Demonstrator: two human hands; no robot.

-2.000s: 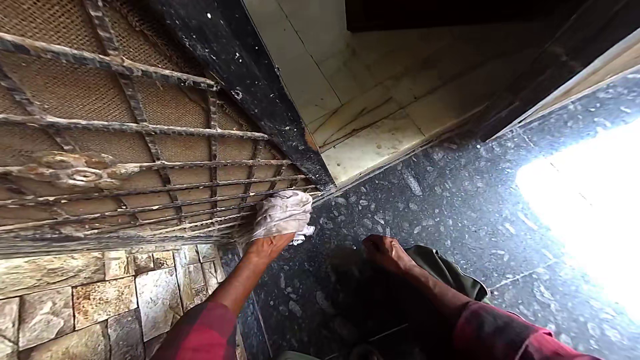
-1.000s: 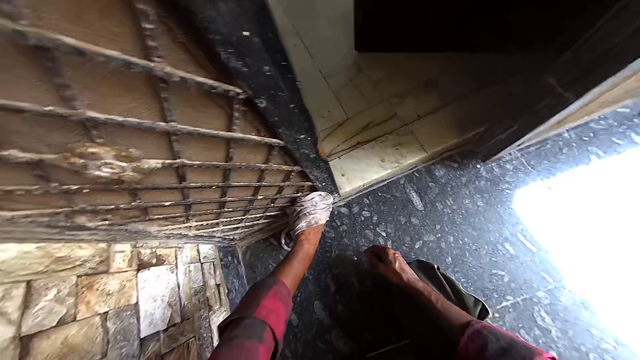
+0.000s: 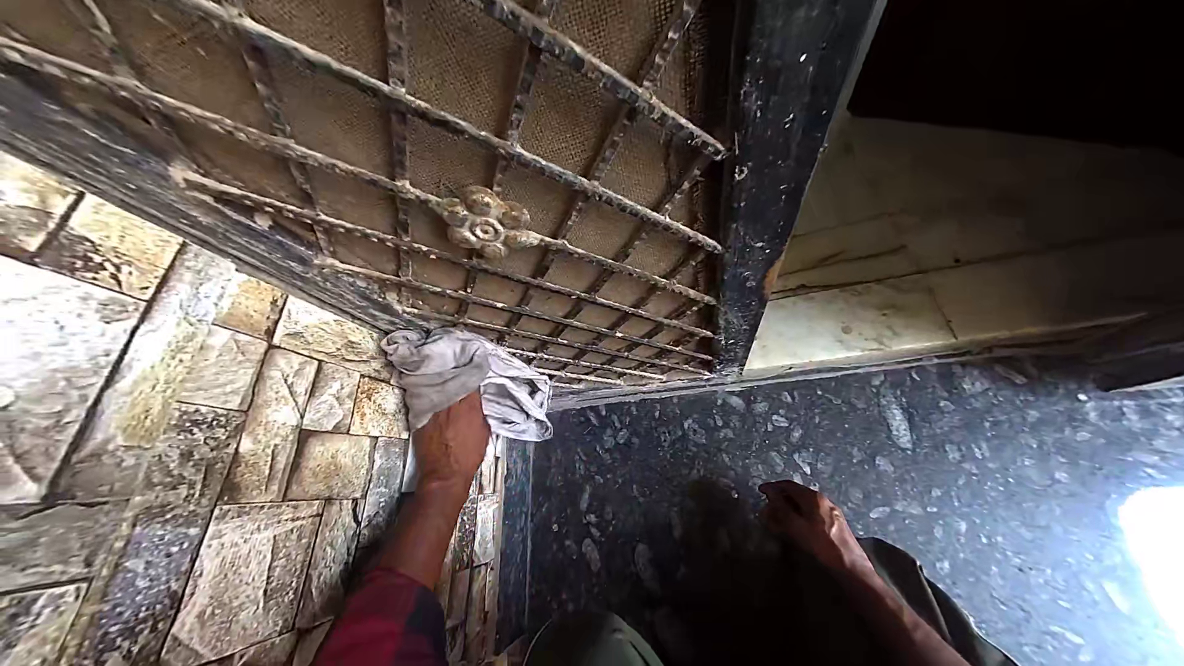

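Observation:
My left hand (image 3: 451, 442) is on a crumpled whitish cloth (image 3: 467, 375), its fingers hidden under the folds. The cloth lies against the lower edge of a window's dark frame, where it meets the stone-clad wall (image 3: 250, 546). Above the cloth spans a rusty, dusty metal grille (image 3: 546, 157) with a flower-shaped ornament (image 3: 486, 222), and brown mesh lies behind the bars. My right hand (image 3: 803, 513) is at the lower right over the dark speckled floor, near my knee, with fingers curled; nothing shows in it.
A black speckled post (image 3: 777, 166) stands at the grille's right side. Beyond it is a pale marble slab (image 3: 851, 324) with a dark opening above. The speckled stone floor (image 3: 740, 425) has a bright glare at the far right. My knee (image 3: 592, 638) shows at the bottom edge.
My left hand and the cloth have moved from the grille's corner by the black post leftward to the edge above the stone cladding. The view has shifted left. My right hand stays low.

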